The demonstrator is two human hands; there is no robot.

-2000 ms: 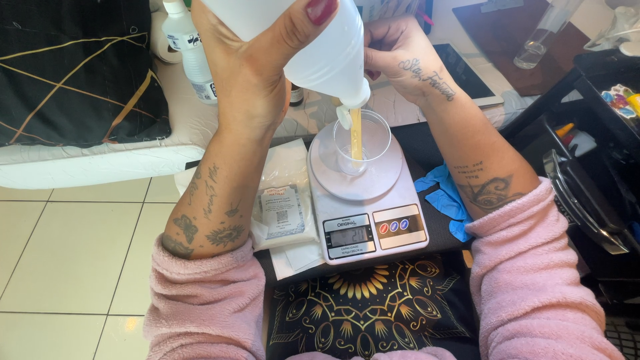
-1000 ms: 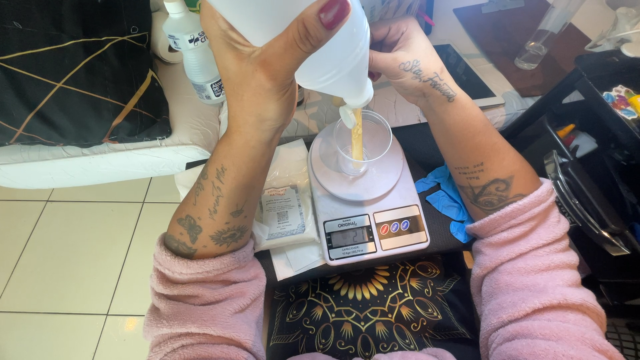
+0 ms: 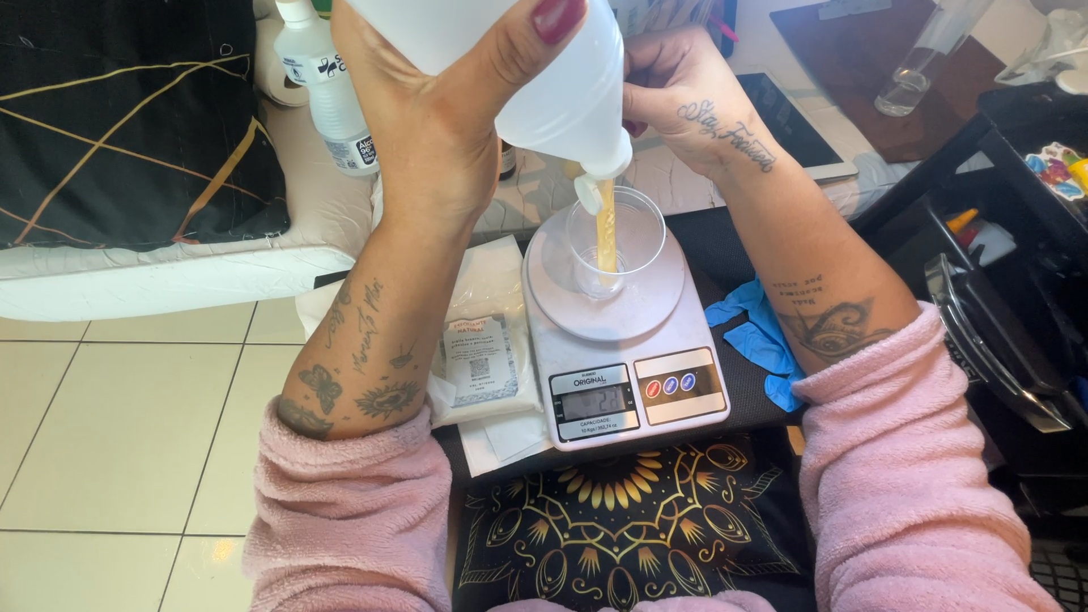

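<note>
My left hand grips a large translucent white plastic bottle, tilted neck down with its flip cap hanging open. Beneath the spout, a clear plastic cup stands on the round plate of a white digital kitchen scale. A yellowish strip runs from the spout down into the cup; whether it is a stick or liquid I cannot tell. My right hand is at the bottle's far side, its fingertips partly hidden, so its hold is unclear. A plastic bag of white powder lies left of the scale.
Crumpled blue gloves lie right of the scale. A labelled alcohol bottle stands at the back left, near a black cushion. Behind my right wrist are a tablet and a clear cylinder with liquid. A black cart stands at right.
The tilted bottle has shifted slightly to the right with my left hand since the oldest frame. My right hand stays beside it, and the cup remains on the scale.
</note>
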